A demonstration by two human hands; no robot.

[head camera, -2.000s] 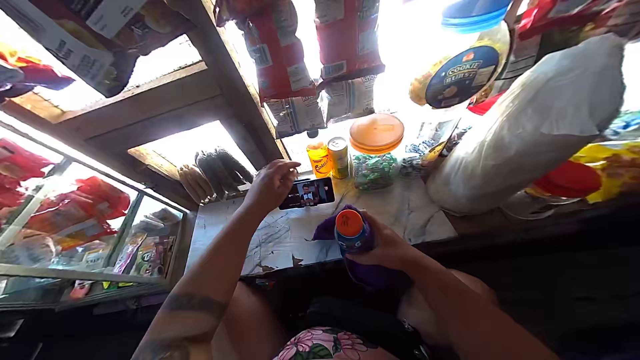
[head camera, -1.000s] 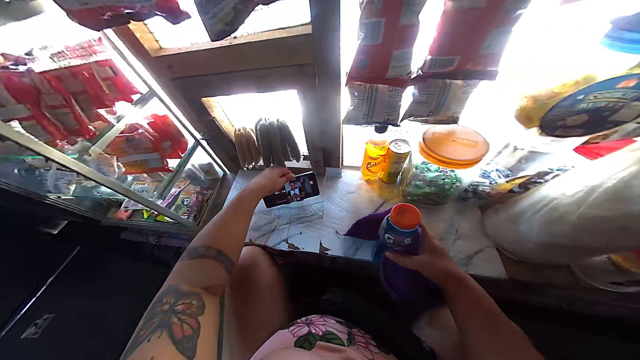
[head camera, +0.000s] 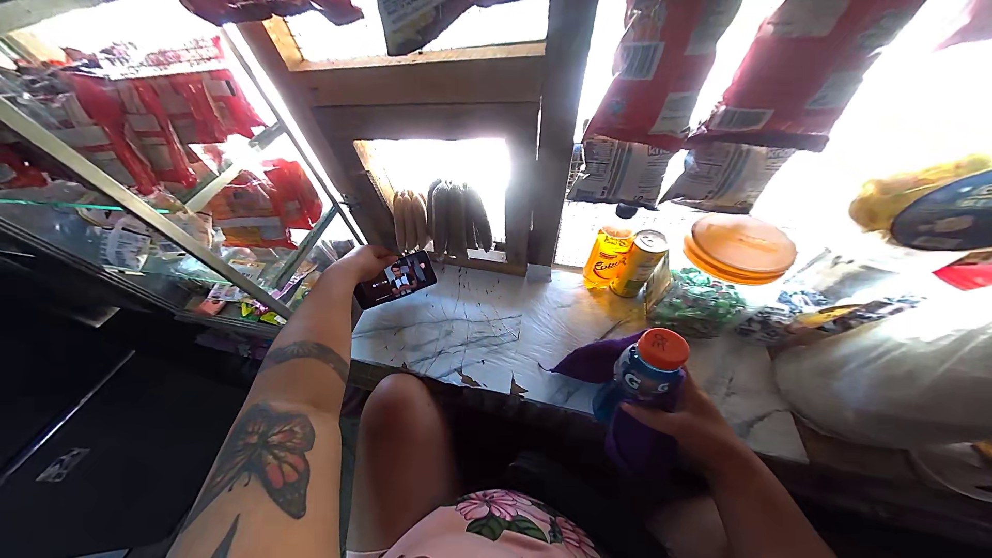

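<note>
My left hand (head camera: 367, 262) holds a smartphone (head camera: 397, 280) by its upper left edge, at the left end of a marble-patterned counter (head camera: 465, 325); its lit screen shows a picture of a person. In my right hand (head camera: 686, 422) is a Gatorade bottle (head camera: 649, 368) with an orange cap that bears writing. A purple cloth (head camera: 593, 360) lies around the bottle, between it and my palm. The bottle stands upright at the counter's front edge; whether its base rests on anything is hidden.
Behind the bottle are a yellow bottle (head camera: 606, 258), a can (head camera: 639, 263) and an orange-lidded jar (head camera: 740, 244) of green-wrapped sweets. A large white plastic bag (head camera: 899, 372) fills the right. Red packets (head camera: 659, 70) hang above. A glass display case (head camera: 139, 232) stands left.
My left hand has moved left along the counter with the phone, away from the yellow bottle and the can. My right hand keeps hold of the bottle. The view has swung left.
</note>
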